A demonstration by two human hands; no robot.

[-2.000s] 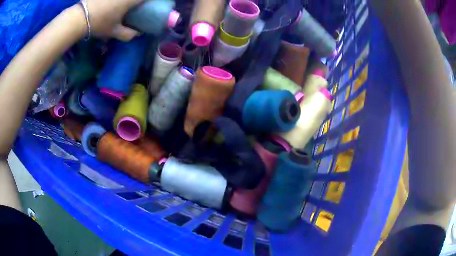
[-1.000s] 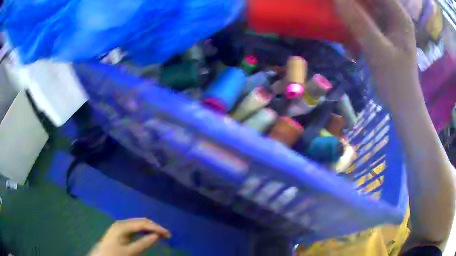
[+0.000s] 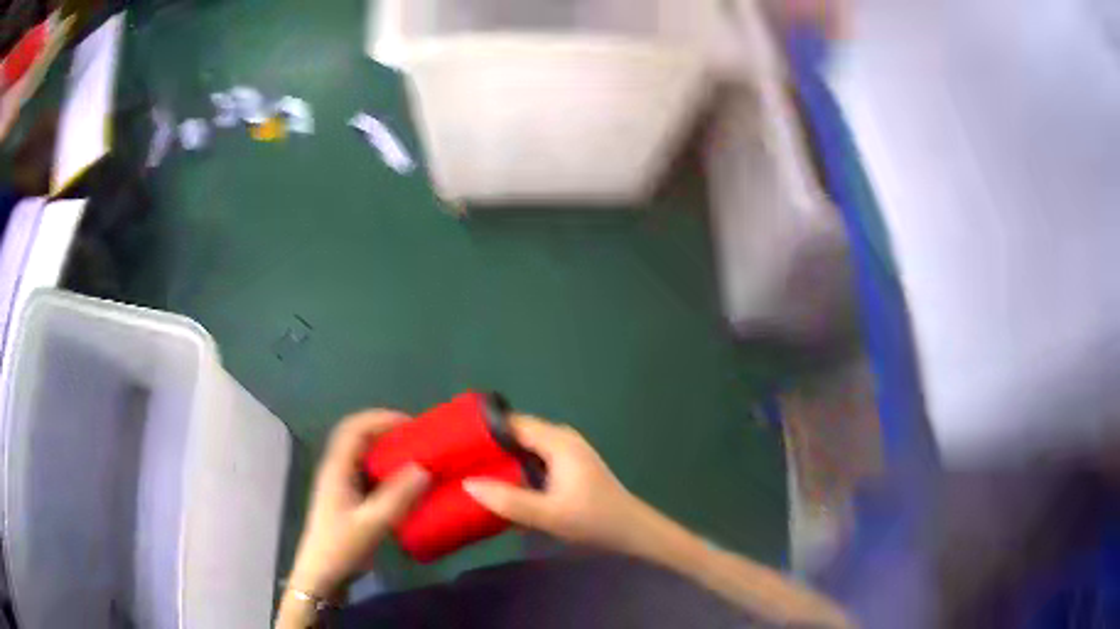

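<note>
Two red thread cones with dark ends lie side by side between my hands, low in the middle of the head view and above the green floor. My left hand grips them from the left, with its thumb across them. My right hand grips them from the right at the dark ends. The picture is blurred, so fine detail on the cones cannot be seen.
A deep white bin stands at the lower left, and another white bin at the top middle. A white surface with a blue edge is on the right. Scraps lie on the green floor.
The blue basket of thread cones has left the view, and floor and bins show instead. The red item at my right hand is now seen as two cones, held low in both hands.
</note>
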